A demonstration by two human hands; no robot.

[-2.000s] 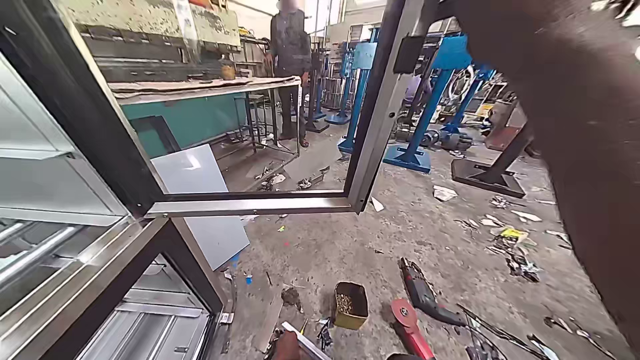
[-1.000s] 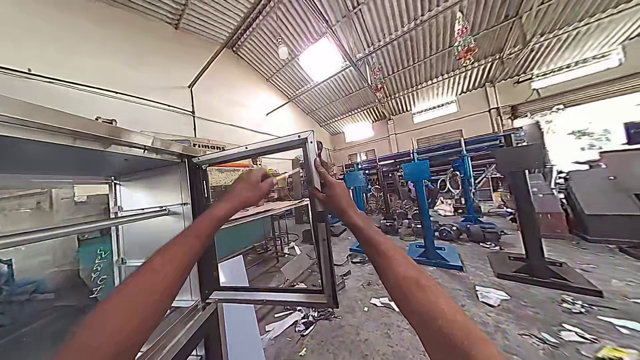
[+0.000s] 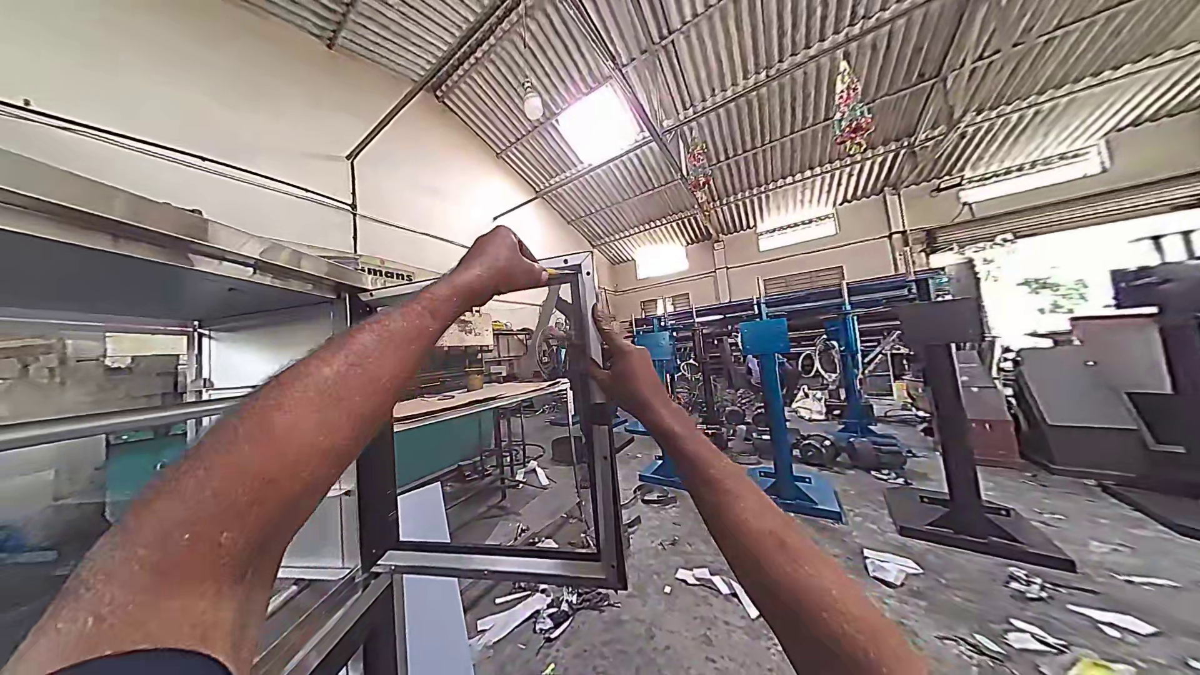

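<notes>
A metal-framed door (image 3: 502,562) with an open middle stands swung out from a stainless steel cabinet (image 3: 272,225) on the left. My left hand (image 3: 502,262) is raised to the inner side of the door's top bar, its fingers closed on a small thin yellow-tipped item near the upper right corner. My right hand (image 3: 623,366) grips the door's right upright from outside, a little lower, with the thumb and fingers around the frame.
Blue metal stands (image 3: 769,412) and a dark metal stand (image 3: 952,441) are at the right. Paper scraps (image 3: 891,565) litter the concrete floor. Behind the door is a green-sided workbench (image 3: 445,448); a pale panel (image 3: 431,581) leans below it.
My left hand, low near the floor two seconds ago, is up at the door's top and has moved right along it since one second ago. The view has tilted up strongly.
</notes>
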